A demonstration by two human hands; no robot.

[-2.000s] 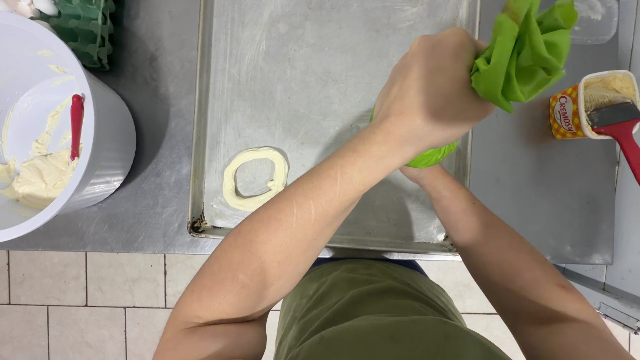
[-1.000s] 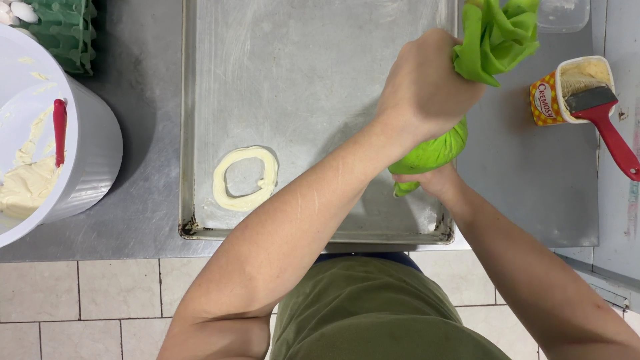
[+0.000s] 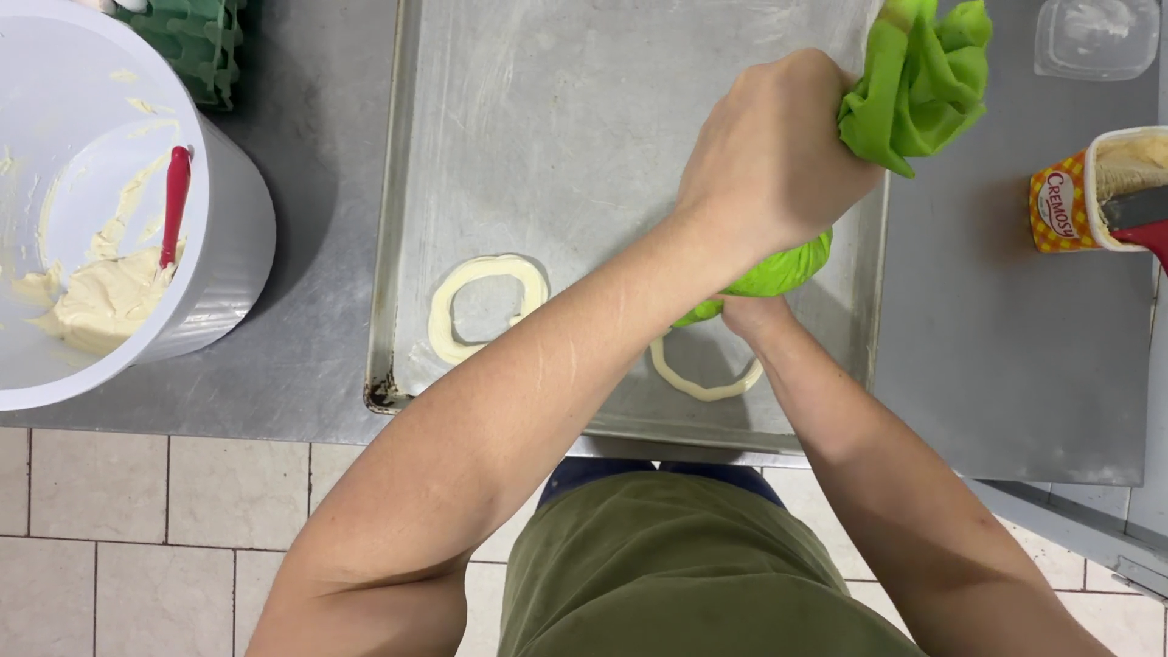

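A green piping bag hangs over the right part of a metal baking tray. Its gathered top comes out of my left hand, which is closed around the twisted bag. My right hand is lower down at the bag's narrow end, its fingers mostly hidden by the bag and my left forearm. A curved line of cream-coloured batter lies on the tray just below my right hand, its upper part out of sight. To the left, a piped ring of the same batter is partly covered by my left forearm.
At left stands a white bucket of batter with a red-handled utensil, beside green egg trays. On the right are a Cremosy tub holding a red and dark spatula, and a clear plastic container.
A curved line of batter now shows on the tray under my right hand, where the frame from a second ago shows none. Both hands keep hold of the bag.
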